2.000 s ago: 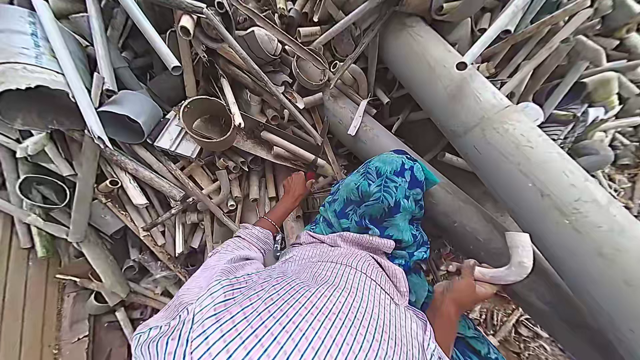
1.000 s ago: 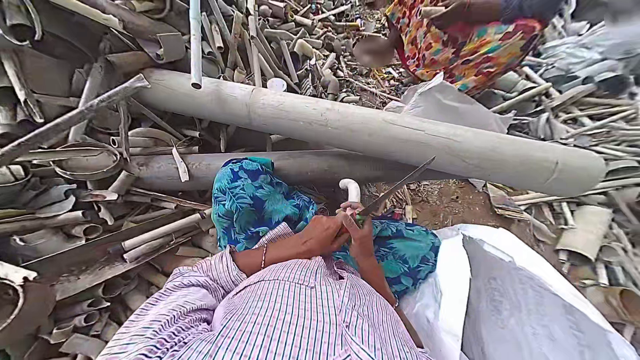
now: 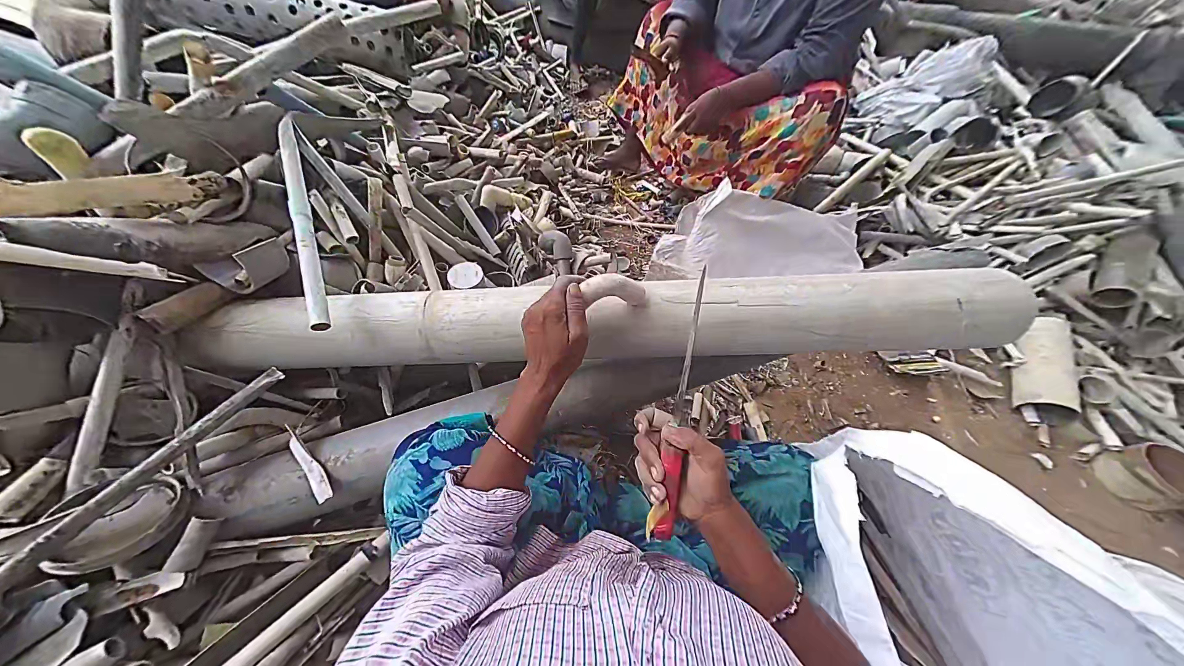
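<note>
My left hand [image 3: 555, 333] grips one end of a curved pale plastic pipe piece [image 3: 612, 289], which is held against or just over a long, thick pale pipe [image 3: 786, 310]. In my right hand [image 3: 684, 462] is a long thin blade [image 3: 690, 361] with a red handle [image 3: 666, 495], its tip pointing up and away from me. The blade is apart from the curved piece. Below the long pipe, a darker grey pipe [image 3: 351, 467] lies aslant in front of my knees.
Heaped pipe scraps [image 3: 102, 546] lie at the left and more [image 3: 1045, 213] at the right. An open white sack [image 3: 980, 536] stands by my right side. Another person [image 3: 740, 92] sits across the long pipe, near a white sheet or sack [image 3: 758, 231].
My hands, together at the curved piece a second ago, are now apart. The left has moved away with the piece to the long pipe; the right keeps the blade, now more upright.
</note>
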